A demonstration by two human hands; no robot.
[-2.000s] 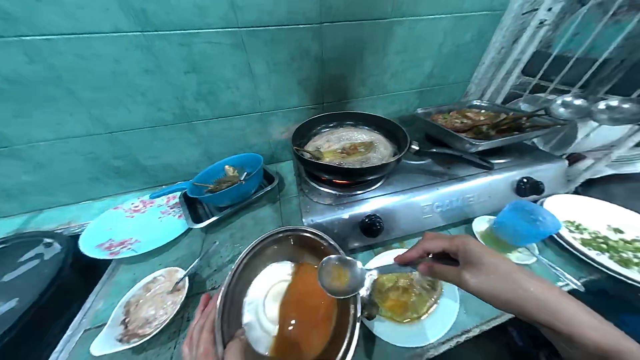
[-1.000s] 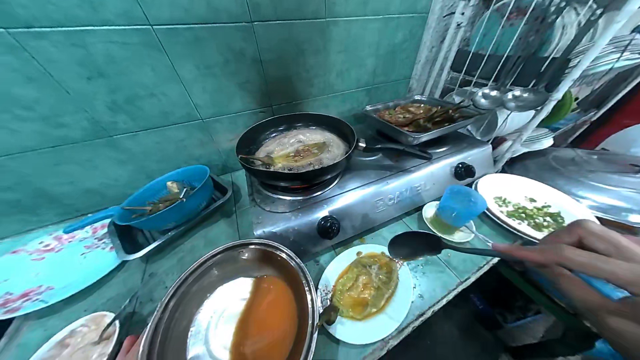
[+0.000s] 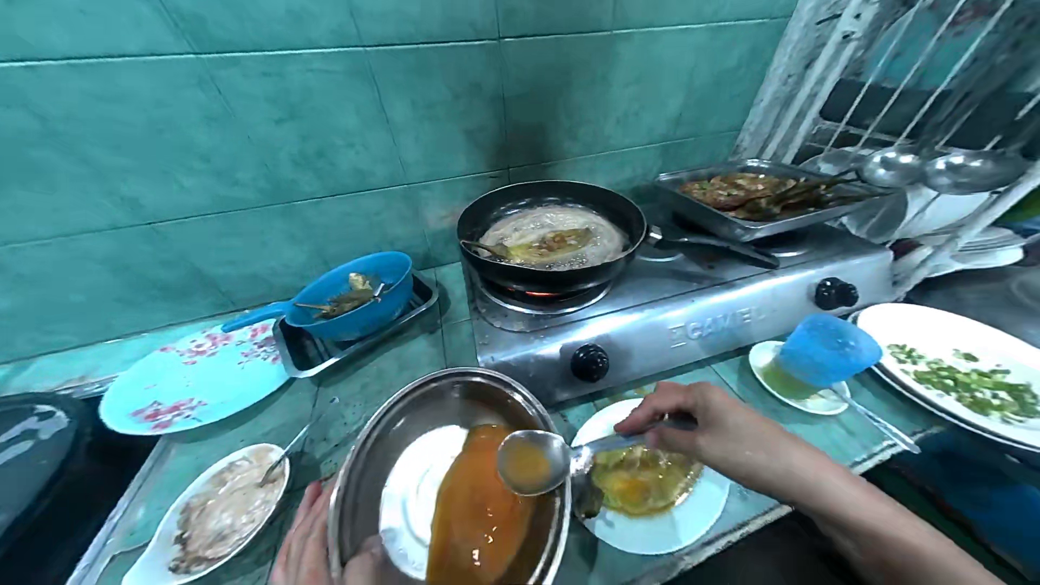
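Note:
My left hand [image 3: 313, 544] grips the near left rim of a steel bowl [image 3: 357, 455], which is tilted with orange beaten egg [image 3: 479, 520] pooled to its right side. In my right hand [image 3: 691, 426] is a metal spoon [image 3: 535, 463] with some egg in it, held over the bowl's right part. Under that hand, a white plate [image 3: 707, 512] carries a flattened, egg-coated piece of food [image 3: 642, 479]. A black frying pan [image 3: 471, 219] stands on the lit left burner of the steel gas stove [image 3: 691, 317]; a similar piece with a stem [image 3: 552, 245] lies in its bubbling oil.
A blue strainer [image 3: 349, 317] with food rests on a metal tray [image 3: 301, 357], beside a floral plate [image 3: 195, 382]. A white dish [image 3: 171, 528] holds pale mixture. Cooked food fills a tray [image 3: 756, 227] on the stove. A blue cup [image 3: 829, 349] and chopped-greens plate [image 3: 886, 325] are right.
My right hand was at the right with the dark spoon over the plate a second ago; it has come back left, and the spoon is now over the bowl. The view has shifted.

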